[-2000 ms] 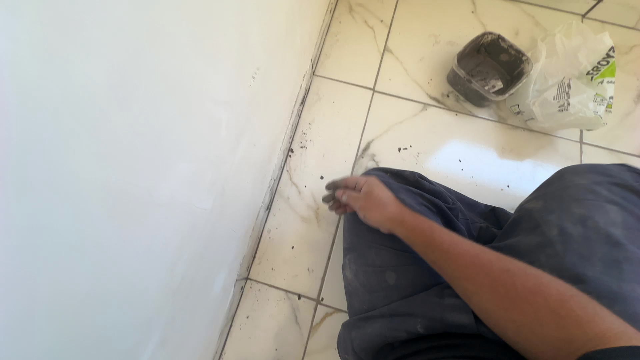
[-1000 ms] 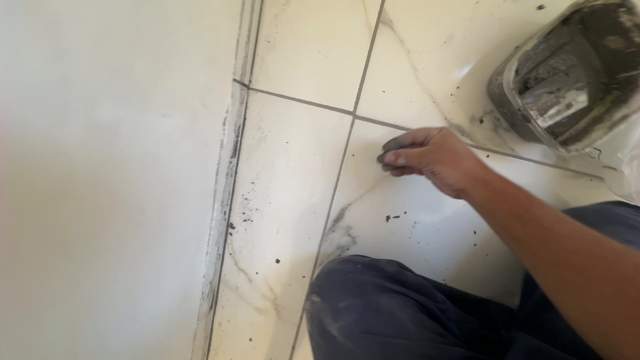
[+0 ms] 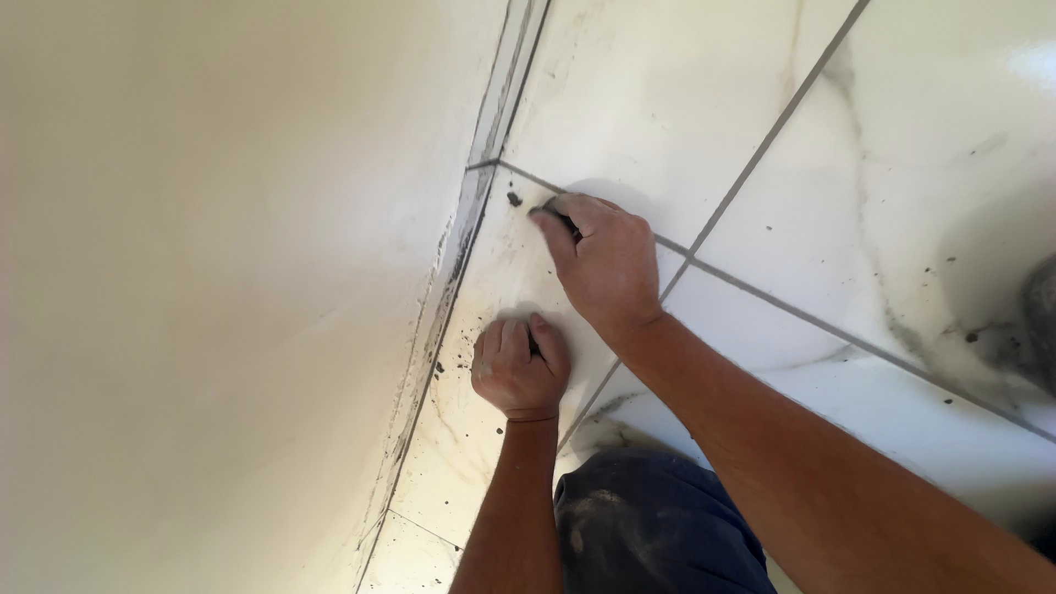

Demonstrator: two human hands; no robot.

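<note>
My right hand (image 3: 606,256) is at the grout joint (image 3: 532,177) that runs to the wall, its thumb and fingers pinched on a small dark lump of grout (image 3: 569,223). Below and to the left, my left hand (image 3: 521,363) rests curled in a fist on the marble-look floor tile (image 3: 528,280); something dark shows between its thumb and fingers, too hidden to name. Dark crumbs (image 3: 515,199) lie on the tile between the right hand and the wall. Grey grout is smeared along the base of the wall (image 3: 462,247).
The pale wall (image 3: 231,289) fills the left side. My knee in dark blue trousers (image 3: 652,528) is at the bottom. Part of a dark tub (image 3: 1041,322) shows at the right edge, with crumbs on the tiles near it.
My left hand has come into view on the tile by the wall. My right hand has moved from the tile near the tub to the joint near the wall. The view has shifted and turned.
</note>
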